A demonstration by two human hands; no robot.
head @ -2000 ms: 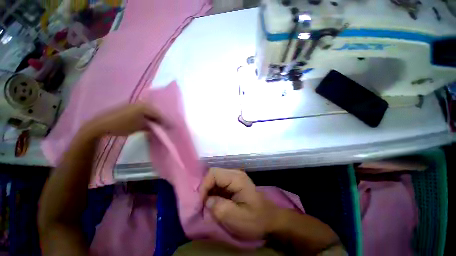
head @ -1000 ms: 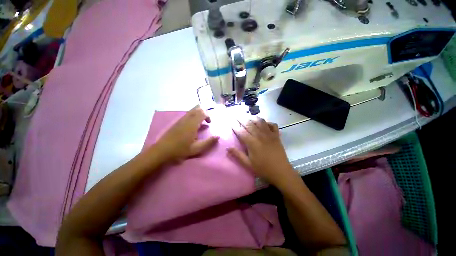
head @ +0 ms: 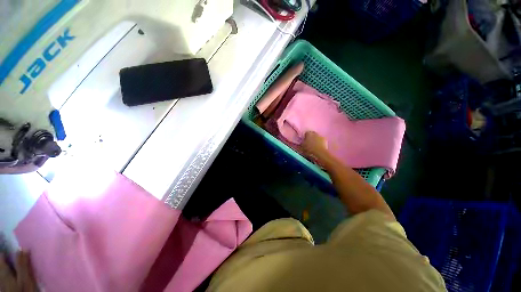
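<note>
The pink garment piece lies under the bright lamp at the presser foot area and hangs over the table's front edge. My left hand is at the lower left edge, cut off by the frame, beside the cloth; its grip cannot be told. My right hand is down in the green basket, its fingers on pink cut pieces; the fingertips are hidden, so I cannot tell whether it grips one.
The white sewing machine is at upper left, with a black smartphone on its bed. Red-handled snips lie at the table's far end. A blue basket stands at lower right, with more crates behind.
The view has swung right. My right hand has left the cloth near the needle and reached into the green basket. My left hand is now at the cloth's left side.
</note>
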